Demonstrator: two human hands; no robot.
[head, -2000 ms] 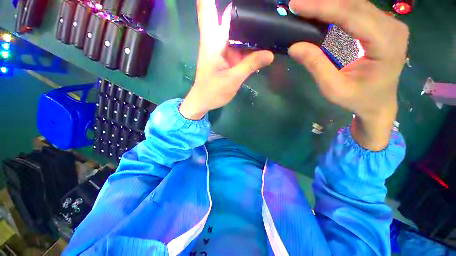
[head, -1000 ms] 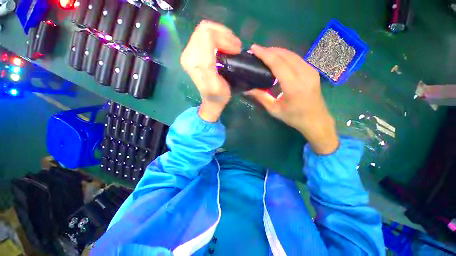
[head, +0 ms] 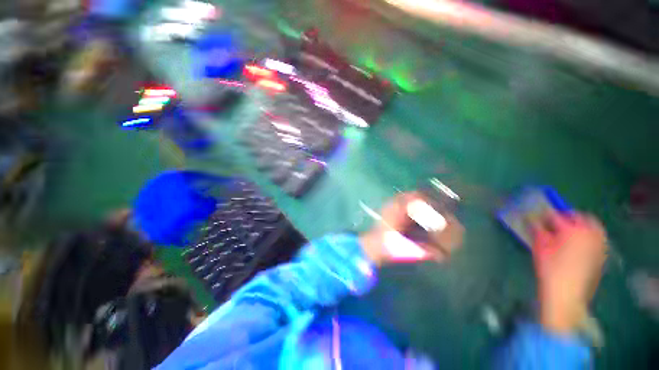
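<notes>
The frame is strongly blurred. My left hand (head: 412, 233) is closed around a dark speaker unit (head: 433, 222), with a bright white glow at its end. My right hand (head: 571, 253) is at the blue screw tray (head: 517, 217), its fingers over or in the tray's right part; whether it holds a screw cannot be seen. The screw tray lies to the right of the held unit, on the green bench.
Rows of dark units (head: 293, 144) with coloured light bands stand on the bench at upper left. A lower stack of units (head: 242, 235) is below the bench edge. A blue stool (head: 173, 207) stands at left. A pale rail (head: 498, 29) crosses the top.
My right hand has let go of the unit and moved right to the screw tray. My left hand still holds the unit. The view has swung left, so the scene sits further right and lower.
</notes>
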